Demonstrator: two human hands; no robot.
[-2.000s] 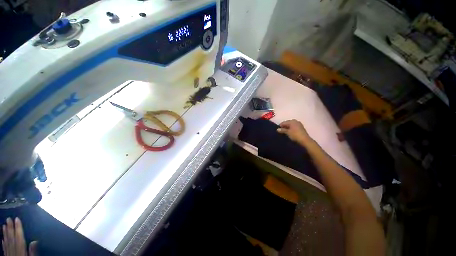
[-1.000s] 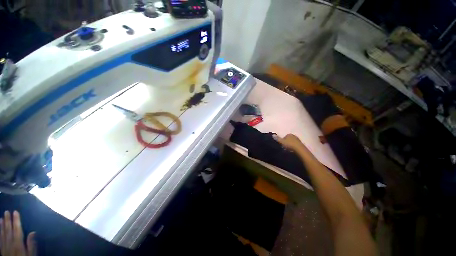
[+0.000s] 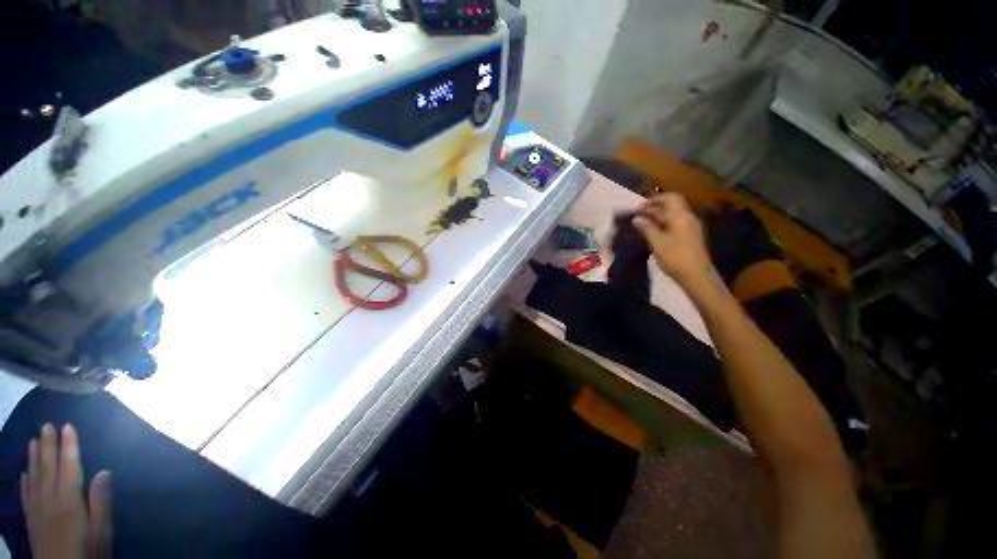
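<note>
My left hand (image 3: pixel 63 497) lies flat with fingers extended on black cloth (image 3: pixel 164 480) at the lower left, beside the white sewing machine (image 3: pixel 295 131). My right hand (image 3: pixel 669 235) is raised over the pale side surface at right, its fingertips pinching the end of a black cloth piece (image 3: pixel 629 257) that hangs down from them. Below it, more black cloth pieces (image 3: pixel 623 328) lie on the surface. The presser foot and needle cannot be made out.
Scissors (image 3: pixel 377 273) with red and yellow handles lie on the machine bed. A small red item (image 3: pixel 584 265) and a dark item (image 3: pixel 573 237) lie on the pale surface (image 3: pixel 678 306). Black cloth with orange parts (image 3: pixel 765 280) is at right. Another machine (image 3: pixel 918 120) stands at upper right.
My right hand has moved up and away from the black pile, lifting one end of a black piece. My left hand still lies on the cloth. The camera view has shifted slightly.
</note>
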